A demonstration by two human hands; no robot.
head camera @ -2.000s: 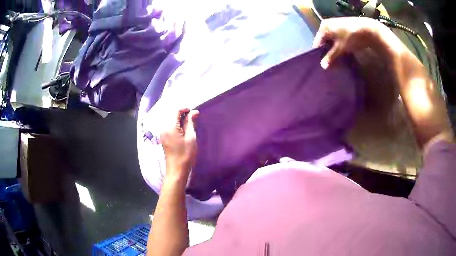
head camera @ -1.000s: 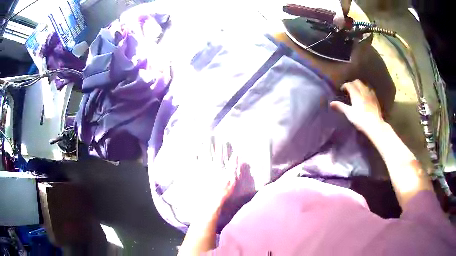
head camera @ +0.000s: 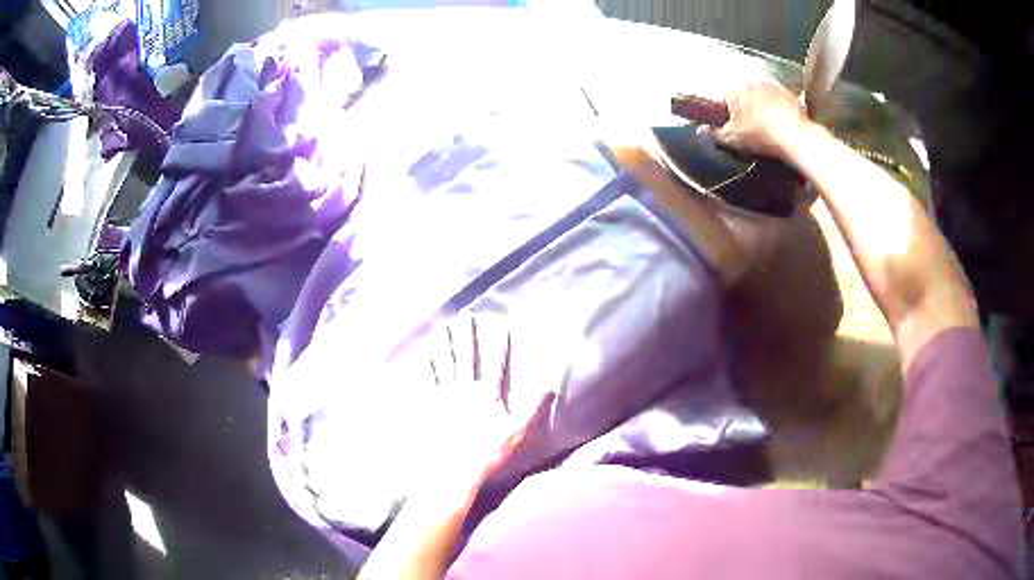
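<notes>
The purple garment (head camera: 646, 283) lies spread over the pressing board, washed out to white by sun glare on its left part, with a darker strip running diagonally across it. My left hand (head camera: 482, 385) rests flat on the garment, fingers spread, partly lost in the glare. My right hand (head camera: 762, 122) is closed around the dark red handle of the steam iron (head camera: 731, 176). The iron sits at the far right of the board, just beyond the garment's edge. Whether its soleplate touches the board cannot be told.
A crumpled dark purple garment pile (head camera: 232, 215) lies at the left beyond the board. The tan board surface (head camera: 867, 374) shows at the right. A hose (head camera: 884, 162) runs behind my right forearm. A brown cardboard box (head camera: 62, 436) stands on the floor at the left.
The purple cloth both hands held up earlier now lies flat. My right hand has moved up from the garment's edge and taken hold of the iron. My left hand stays on the cloth.
</notes>
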